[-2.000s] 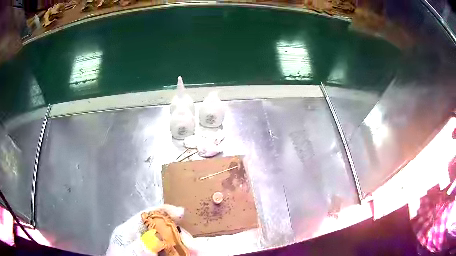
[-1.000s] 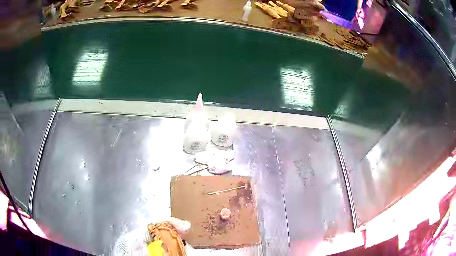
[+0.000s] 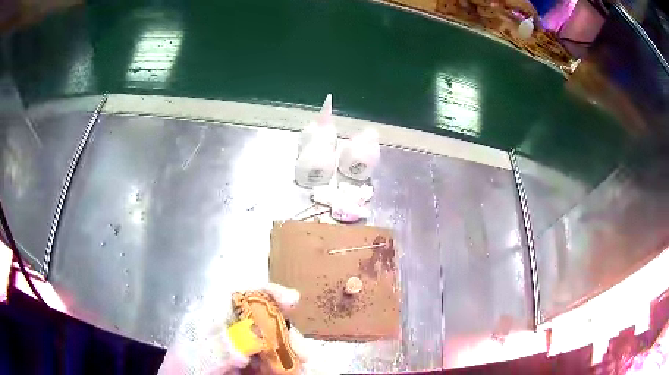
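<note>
My left hand [image 3: 209, 344], in a white glove, is at the bottom edge, partly cut off and overexposed. It grips a tan shoe upper [image 3: 273, 329] with a bright yellow patch [image 3: 244, 338] near the palm; a fingertip shows above the piece. The piece is just left of the speckled brown cardboard mat [image 3: 301, 256]. A small pale round pot [image 3: 353, 285] stands on the mat and a thin pale stick [image 3: 357, 249] lies on its upper part. My right hand cannot be made out in view.
A tall squeeze bottle [image 3: 317, 157] and a shorter one [image 3: 359, 155] stand behind a crumpled white rag [image 3: 345, 201] on the metal bench [image 3: 154, 220]. Beyond is the green belt [image 3: 293, 58]. Tan pieces [image 3: 506, 26] lie at the far right, near part of a person [image 3: 561, 15].
The view has turned and tilted, so less of the far table shows. The tan piece and my left hand sit further right and show more fully than one second ago. The grip looks unchanged.
</note>
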